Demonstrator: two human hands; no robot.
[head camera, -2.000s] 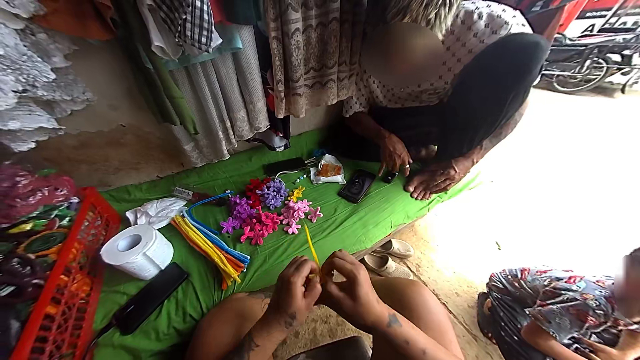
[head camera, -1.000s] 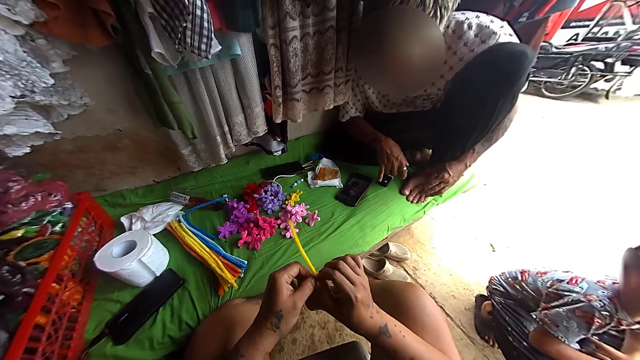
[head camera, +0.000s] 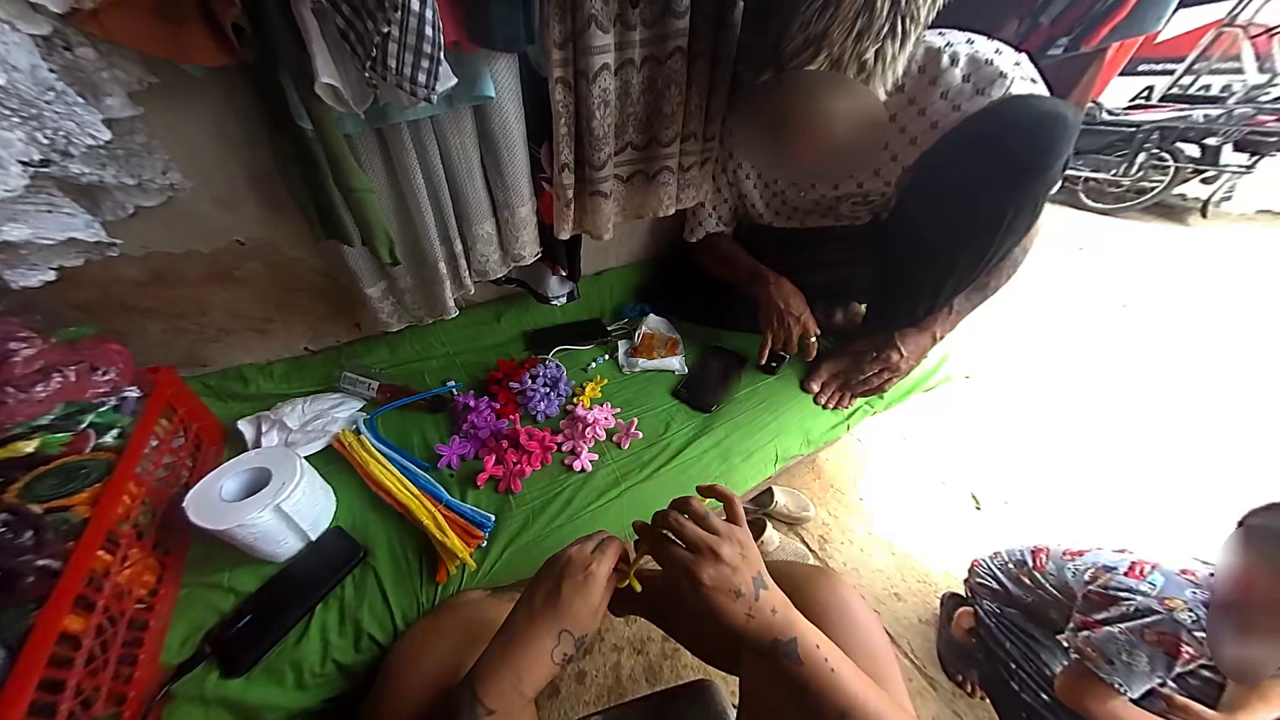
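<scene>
My left hand (head camera: 585, 585) and my right hand (head camera: 695, 545) meet above my knees, both pinching a yellow pipe cleaner (head camera: 632, 572) that is bent between the fingertips. Beyond them on the green cloth lie pipe-cleaner flowers: purple (head camera: 478, 425), lavender (head camera: 544, 389), dark pink (head camera: 517, 453), light pink (head camera: 590, 428), red (head camera: 505, 382) and a yellow one (head camera: 590, 390). Left of the flowers is a bundle of straight yellow pipe cleaners (head camera: 410, 495), with orange and blue ones (head camera: 430, 478) alongside. The fingertips partly hide the yellow piece's shape.
A toilet paper roll (head camera: 262, 505), a black power bank or phone (head camera: 290, 600) and a red plastic basket (head camera: 110, 560) stand at left. A smartphone (head camera: 712, 378) and a snack packet (head camera: 653, 346) lie near a seated person's hand (head camera: 788, 318). Another person crouches at lower right. Shoes (head camera: 785, 503) rest beside the cloth.
The yellow pipe cleaner stuck up long and straight from my fingers in the earlier frames; now only a short bent part shows. My right hand has turned, its fingers raised.
</scene>
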